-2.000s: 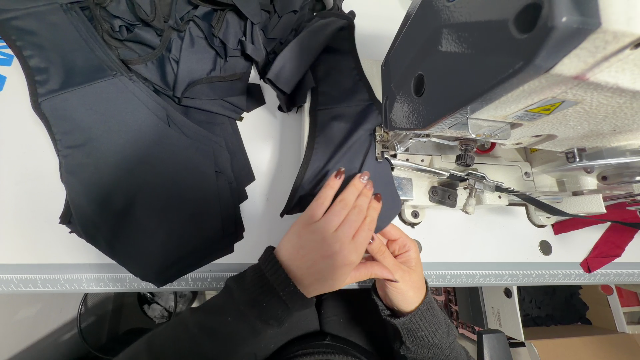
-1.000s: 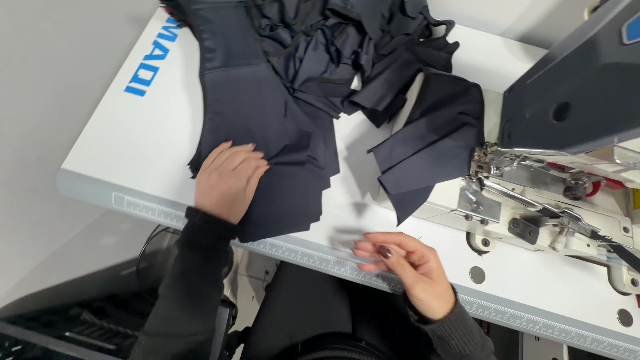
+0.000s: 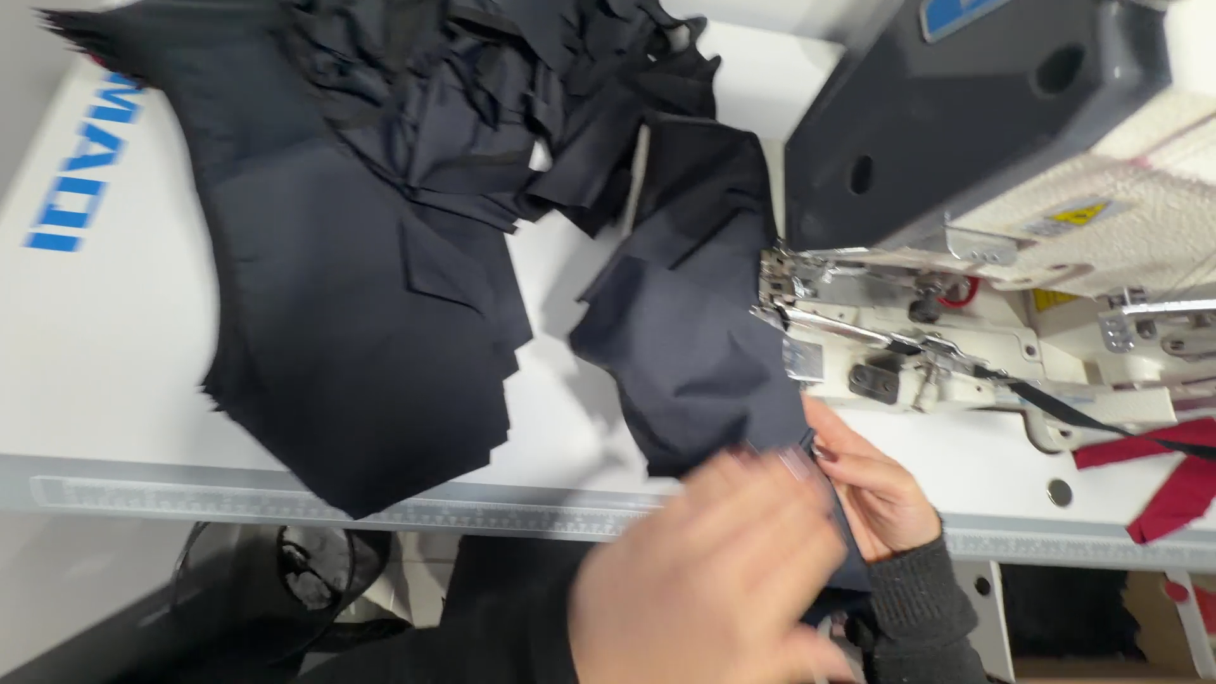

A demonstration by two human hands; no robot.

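Observation:
A dark navy fabric piece lies along the needle area of an industrial sewing machine, its right edge at the presser foot. My right hand pinches that piece's edge just below the machine bed. Blurred by motion, my left hand is over the fabric's lower end; its fingertips are near the edge, and whether it grips cannot be told. A black binding strip runs into a metal guide beside the foot. To the left rests a stack of dark cut pieces.
Crumpled dark fabric is heaped at the back. A ruler strip follows the table's front edge. Red fabric strips lie at the right, above an open cardboard box below table height.
My left hand has moved from the stack to the fabric at the machine. My right hand, holding nothing a second ago, now pinches that fabric's edge. The view has shifted.

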